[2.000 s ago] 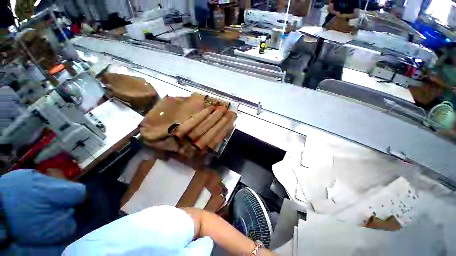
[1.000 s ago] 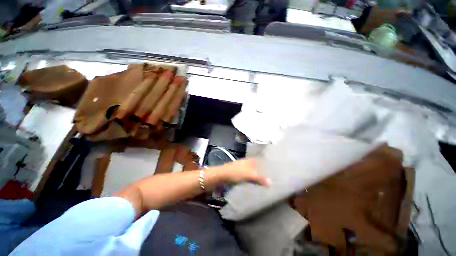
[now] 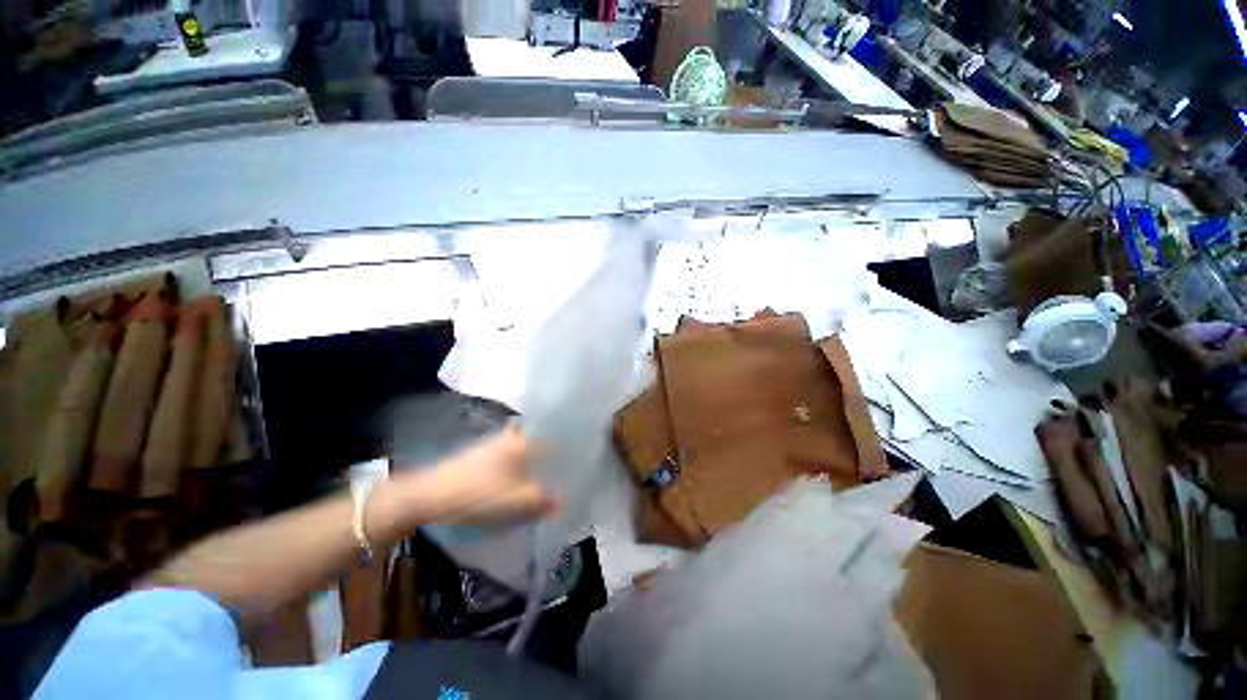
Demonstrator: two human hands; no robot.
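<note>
My left hand (image 3: 486, 481) reaches in from the lower left and is blurred. Its fingers are closed on the edge of a pale grey sheet (image 3: 588, 376), which stands raised and tilted. Brown flat bag panels (image 3: 745, 417) lie in a stack just right of the sheet, on white sheets. Another pale grey sheet (image 3: 759, 609) with a ragged edge lies nearer to me, partly over a brown panel (image 3: 1005, 615) at the lower right. My right hand is not in view.
Folded brown bag pieces (image 3: 144, 397) stand at the left. More brown pieces (image 3: 1115, 465) stand at the right, near a round white device (image 3: 1069, 332). A long pale ledge (image 3: 451, 171) crosses behind the work. A brown stack (image 3: 998, 144) lies at the back right.
The view has swung to the right. The held grey sheet is now more upright and has moved off the brown panels, whose stack shows more fully.
</note>
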